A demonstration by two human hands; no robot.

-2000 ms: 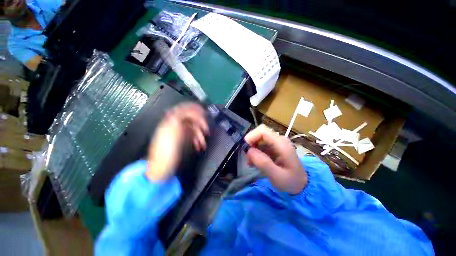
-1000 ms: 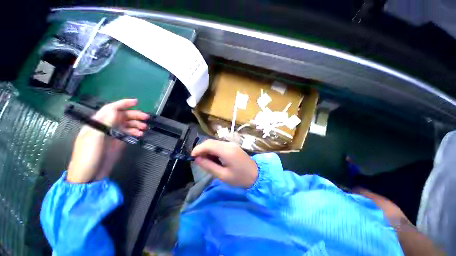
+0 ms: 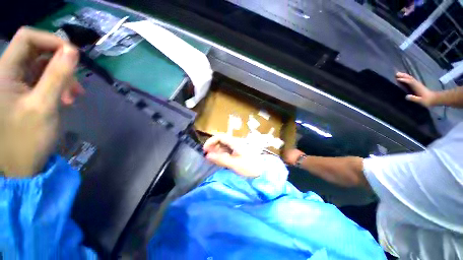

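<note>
A black cover (image 3: 117,162) lies tilted across the bench and my lap, with a dark label patch on its left part. My left hand (image 3: 43,96) is raised, large and blurred at the left, fingers curled; whether they hold anything is unclear. My right hand (image 3: 223,152) is at the cover's right corner, thumb and finger pinched on the end of a dark narrow strip (image 3: 195,143). The strip's far part blends with the cover's edge, so its course is unclear.
A white label sheet (image 3: 175,48) curls over the green bench (image 3: 142,68) beside clear plastic (image 3: 114,35). A brown carton (image 3: 221,109) holds white scraps. At right, a person in white has one hand near the carton and another over the dark conveyor.
My left hand has moved left and nearer the camera. The view has shifted, and a person in white now reaches in from the right. My right hand stays at the cover's corner.
</note>
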